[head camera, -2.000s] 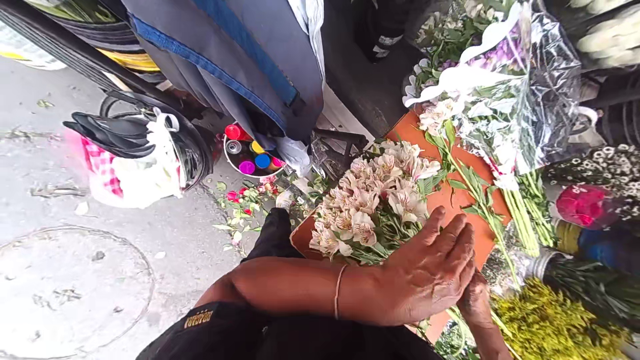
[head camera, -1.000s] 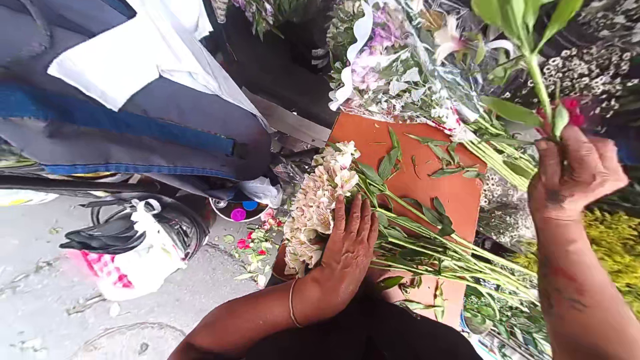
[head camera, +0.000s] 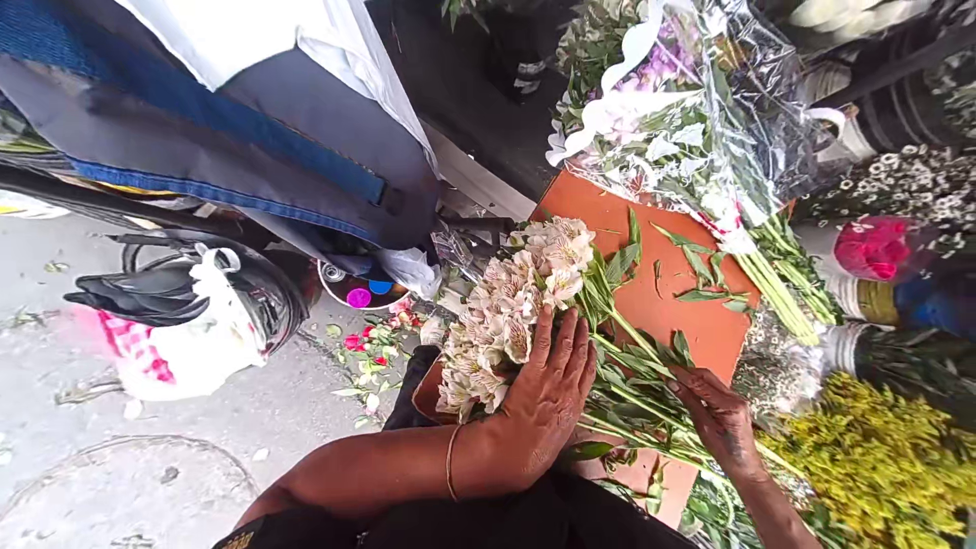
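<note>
A bunch of pale pink alstroemeria blooms (head camera: 507, 313) lies on an orange board (head camera: 648, 252), stems toward the lower right. My left hand (head camera: 545, 396) rests flat, fingers extended, against the lower edge of the blooms and their upper leaves. My right hand (head camera: 713, 415) is at the leafy green stems (head camera: 648, 381), with thumb and fingertips closed around leaves or a stem; exactly which is hidden. Loose cut leaves (head camera: 701, 263) lie on the board beyond the stems.
A plastic-wrapped bouquet (head camera: 686, 145) lies across the board's far edge. Yellow flowers (head camera: 877, 450) and white filler flowers (head camera: 907, 191) stand at the right. On the left are a white plastic bag (head camera: 206, 351), a bucket with colored lids (head camera: 358, 293) and dark cloth (head camera: 252, 137).
My right hand, which held a leafy stem up at the right one second ago, has come down to the stems on the board. My left hand stays by the blooms.
</note>
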